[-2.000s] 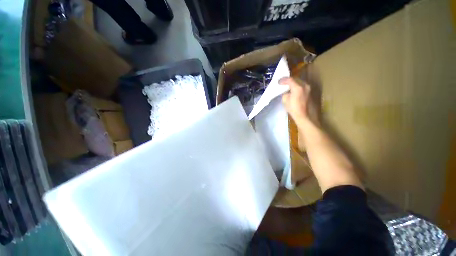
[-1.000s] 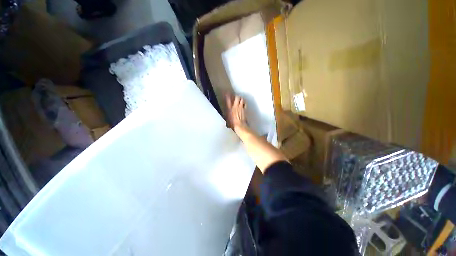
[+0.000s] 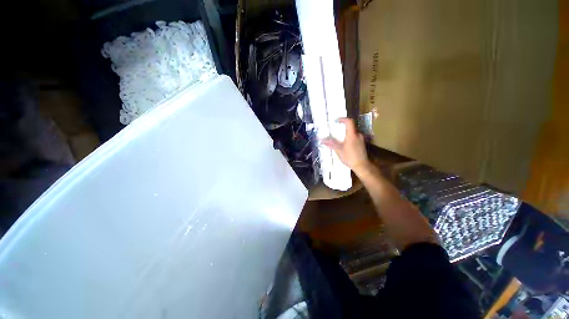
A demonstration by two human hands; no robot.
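Observation:
My right hand point(image 3: 349, 144) grips the near end of a bright white layer sheet point(image 3: 324, 81), seen as a narrow strip along the right side of an open brown carton point(image 3: 239, 50). Left of this strip, dark round parts with wires point(image 3: 274, 81) lie uncovered in the carton. A large white sheet or stack of sheets point(image 3: 162, 205) fills the lower left, bent along its far left edge, its right corner beside the carton. My left hand is not in view; whatever holds the large sheet is hidden.
A black crate of small white pieces point(image 3: 159, 62) stands beyond the large sheet. A big tan cardboard panel point(image 3: 449, 81) rises right of the carton. Shiny clear blister trays point(image 3: 477, 224) and a cluttered area lie at lower right.
My right hand moved from the carton's left side to its right and took hold of the sheet. The layer covering the carton is now a narrow strip, exposing the dark parts.

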